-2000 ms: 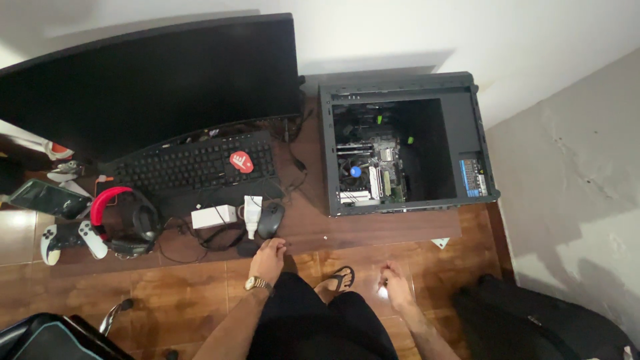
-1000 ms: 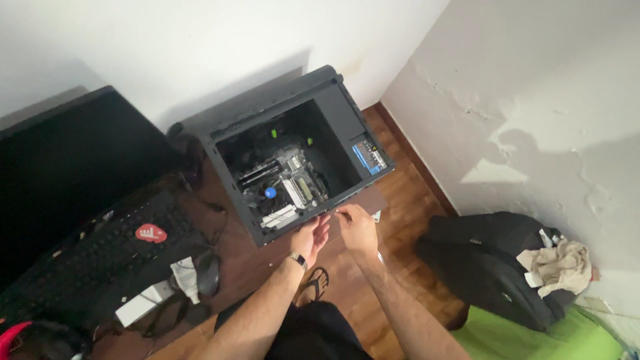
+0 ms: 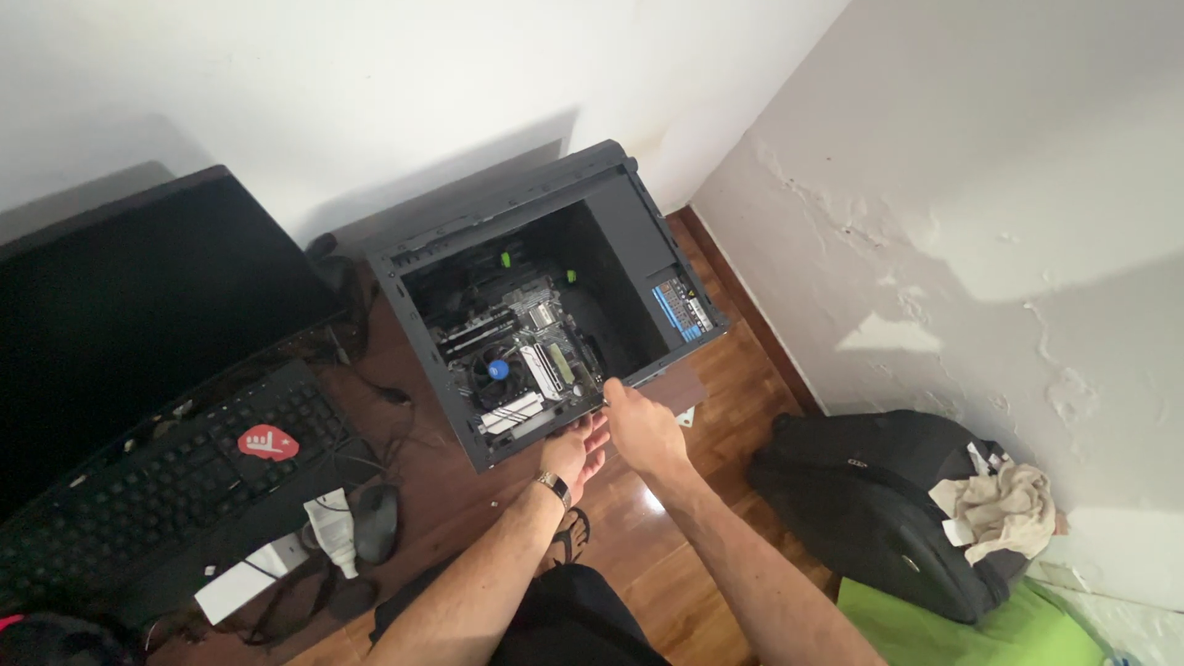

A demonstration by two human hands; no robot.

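Observation:
An open desktop computer case [image 3: 472, 227] lies at an angle on the brown desk, its motherboard [image 3: 541, 314] exposed. A CPU cooler with a blue centre [image 3: 499, 370] sits on the board. White heatsinks are beside it, and a power supply with a label [image 3: 683, 308] is at the case's right end. My left hand [image 3: 575, 453], with a watch on the wrist, is palm up at the near edge of the case, fingers loosely curled. My right hand [image 3: 640, 421] is at the same edge, just right of it, thumb and fingertips pinched; whether they hold something small is unclear.
A monitor [image 3: 166, 324], keyboard [image 3: 185, 490], mouse [image 3: 376, 524], white tube [image 3: 331, 532] and white box [image 3: 250, 578] are at the left. A black bag [image 3: 860, 499] with a beige cloth [image 3: 1004, 509] on top rests on the floor at right, near the wall corner.
Both hands have moved from in front of the desk up to the near edge of the case. The right hand's fingertips now touch or nearly touch that edge. The view has turned to the right.

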